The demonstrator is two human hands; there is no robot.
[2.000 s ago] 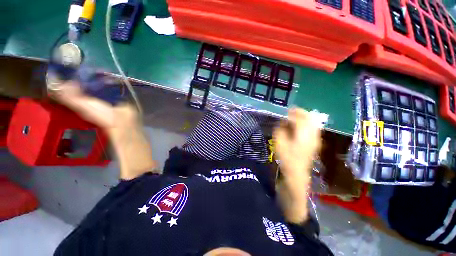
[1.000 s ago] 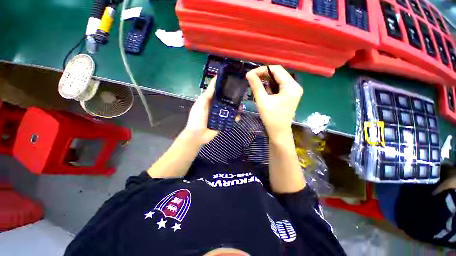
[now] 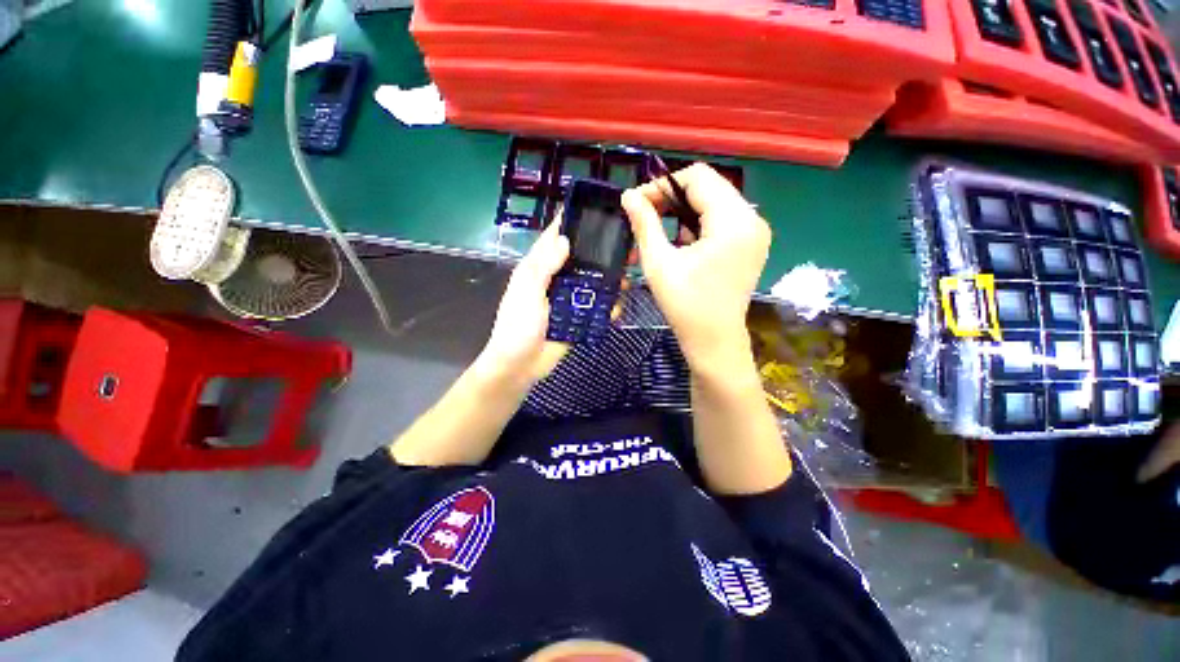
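Note:
My left hand (image 3: pixel 527 310) holds a dark blue keypad phone (image 3: pixel 589 265) upright, its screen and keys facing me. My right hand (image 3: pixel 703 252) is just right of the phone's screen, its fingers pinching a thin dark piece (image 3: pixel 676 197), which looks like a screen lens; the fingers hide part of it. Behind the hands, a lens tray (image 3: pixel 528 184) with black-framed lenses lies on the green bench, partly covered by the hands and the phone.
Red foam trays (image 3: pixel 647 78) are stacked at the back. Stacked lens trays (image 3: pixel 1048 304) with a yellow liner (image 3: pixel 968 305) lie right. A lone phone (image 3: pixel 333 104), hose (image 3: pixel 223 58) and small fan (image 3: pixel 274 272) are left. Liner waste (image 3: pixel 789 375) hangs below the bench. Another person's arm shows right.
From two seconds ago, both hands have come together before me, the left now with a phone. Over the last second they have barely moved; the view has shifted slightly.

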